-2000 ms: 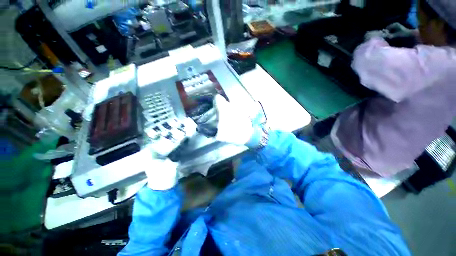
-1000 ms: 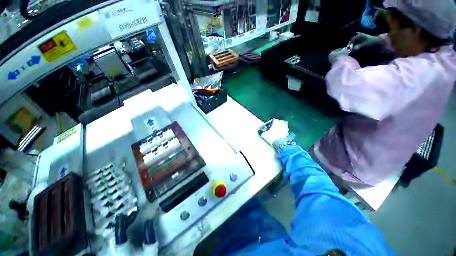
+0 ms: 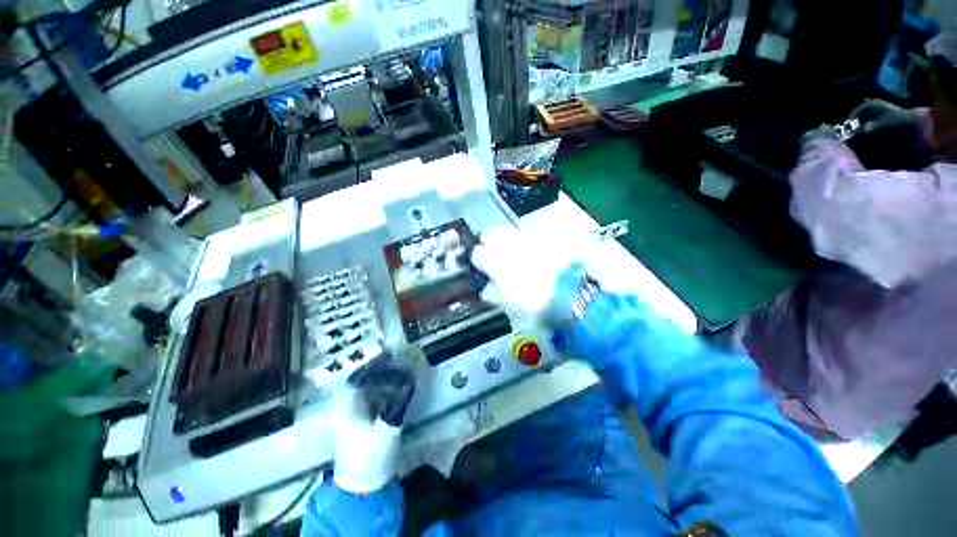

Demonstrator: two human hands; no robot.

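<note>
The right fixture (image 3: 446, 299) is a reddish-brown block holding white parts in its upper slots. My right hand (image 3: 522, 271), in a white glove, is at its right edge, blurred; I cannot tell if it holds a part. My left hand (image 3: 373, 420), gloved with black fingertips, is at the front edge below the loose part rows (image 3: 341, 315); its fingers are blurred and its hold cannot be told. The left fixture (image 3: 233, 341) has dark slots that look empty. A small silver part (image 3: 612, 230) lies at the white table's right edge.
The red emergency stop (image 3: 528, 352) and round buttons (image 3: 475, 371) are on the machine's front edge. A small black box (image 3: 528, 189) with bags stands at the right rear. The machine frame (image 3: 294, 63) rises behind. A person in pink (image 3: 871, 231) works at the right bench.
My right hand has moved back left from the white table to the right fixture. A silver part now shows at the table's edge. The view has swung, showing more of the left side.
</note>
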